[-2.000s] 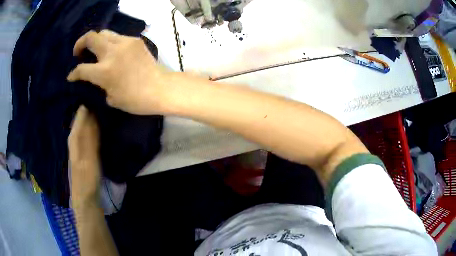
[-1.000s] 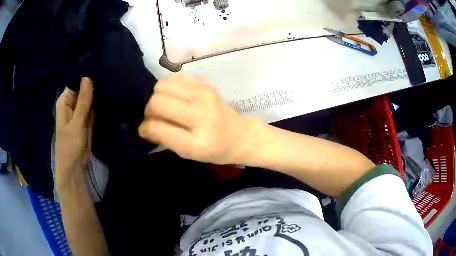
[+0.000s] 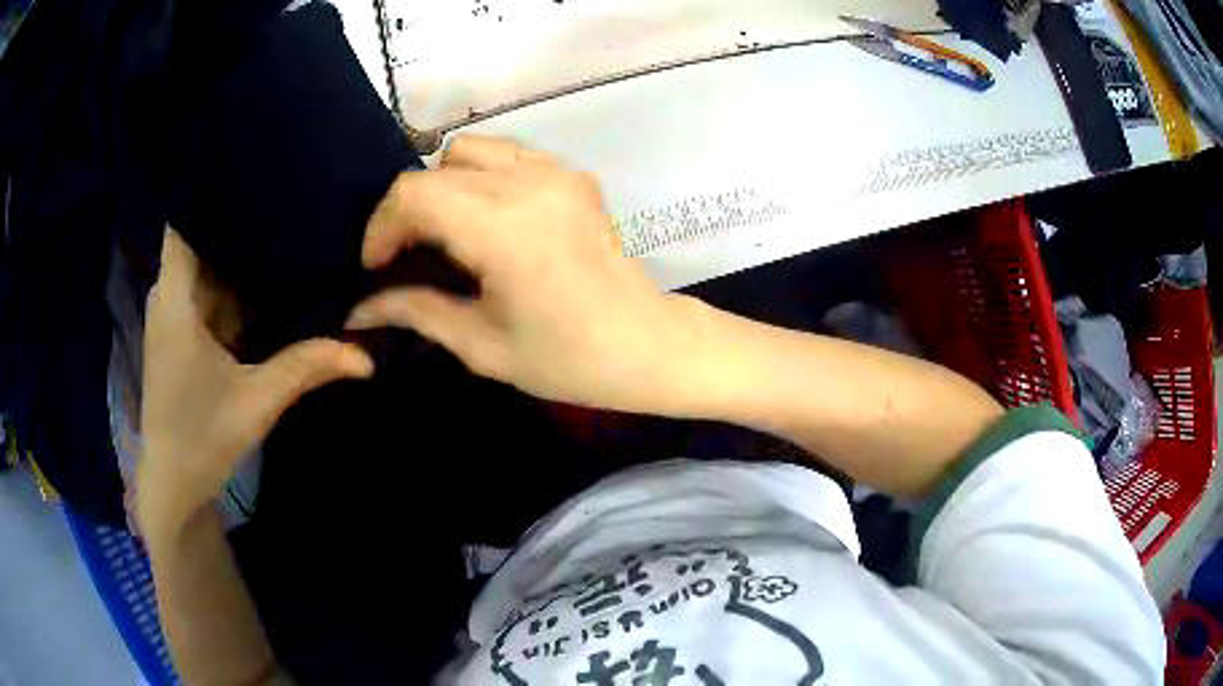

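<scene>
A dark garment (image 3: pixel 268 148) lies over the left end of the white table and hangs down at the left. My left hand (image 3: pixel 221 369) is at the garment's near end, its thumb pointing right and its other fingers partly hidden in or behind the cloth. My right hand (image 3: pixel 516 268) is just right of it, thumb and fingers pinching the garment's dark edge near the table's front edge. The fingertips of both hands are close together. The sewing machine head is out of the picture.
Thread snips (image 3: pixel 925 56) with orange and blue handles lie on the white table (image 3: pixel 751 121). A dark scrap (image 3: pixel 986 20) and a black packet (image 3: pixel 1120 81) are at the right. Red baskets (image 3: pixel 1039 322) holding cloth stand below right. A blue basket (image 3: pixel 118 576) is at lower left.
My right hand has come from the far left onto the garment's near edge. My left thumb has swung right towards it. The view has shifted, and the machine parts have left the picture.
</scene>
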